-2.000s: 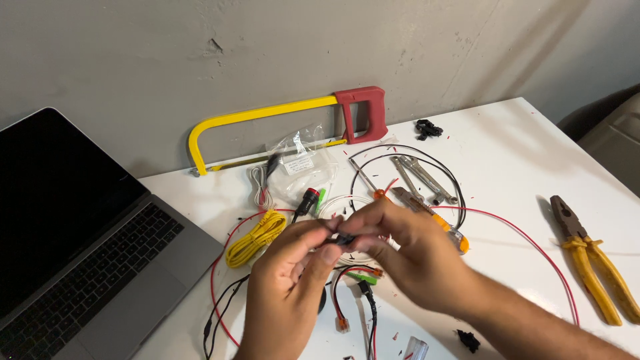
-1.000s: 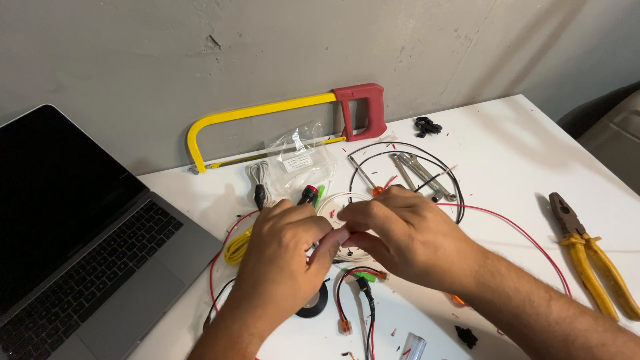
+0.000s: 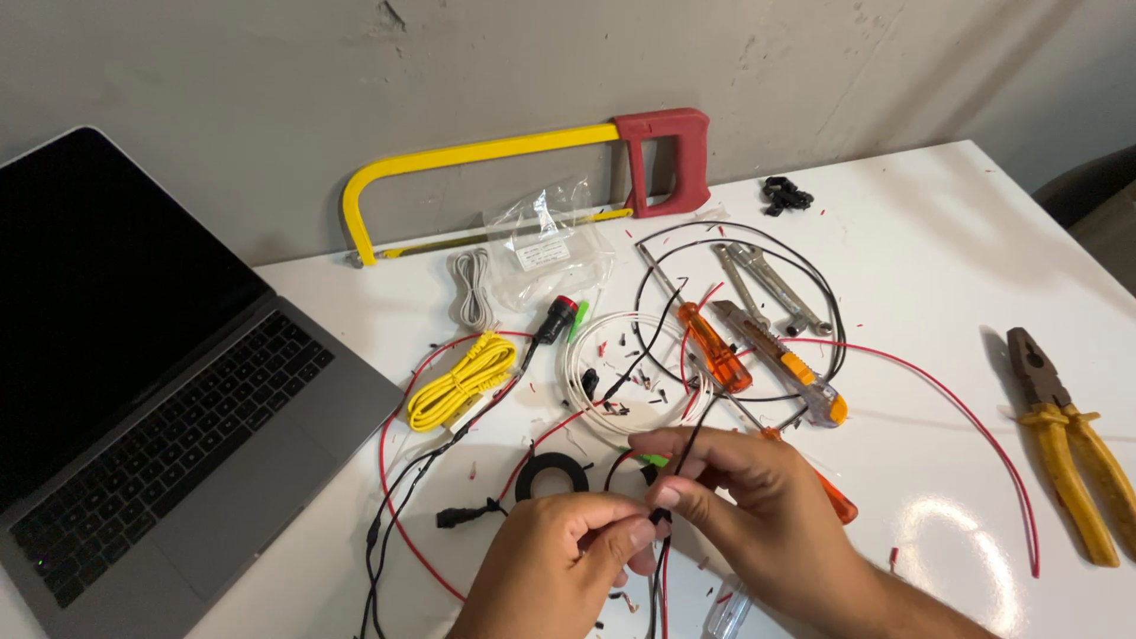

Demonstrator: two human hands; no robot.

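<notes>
My left hand (image 3: 568, 555) and my right hand (image 3: 745, 506) meet at the lower middle, pinching a black cable (image 3: 659, 516) between thumbs and fingertips at a small dark lump. The cable rises past my right fingers and hangs below beside a red wire. Just left of the fingers lies a roll of black electrical tape (image 3: 525, 479), partly behind my left hand. A black connector (image 3: 461, 515) lies farther left. Behind the hands is a coil of white wire (image 3: 577, 390) with black and red scraps inside. An orange-handled screwdriver (image 3: 717, 351) and a utility knife (image 3: 785, 362) lie beyond my right hand.
An open laptop (image 3: 200, 497) stands at left. A hacksaw (image 3: 479, 151) leans against the wall behind a clear plastic bag (image 3: 555, 266). Yellow cable (image 3: 461, 382), a red-capped black part (image 3: 557, 319) and wrenches (image 3: 772, 284) lie around. Yellow-handled pliers (image 3: 1056, 435) lie at right.
Both hands have moved lower, toward the near edge of the view, uncovering more of the white coil and the utility knife. The dark piece, hidden behind the fingers one second ago, shows again.
</notes>
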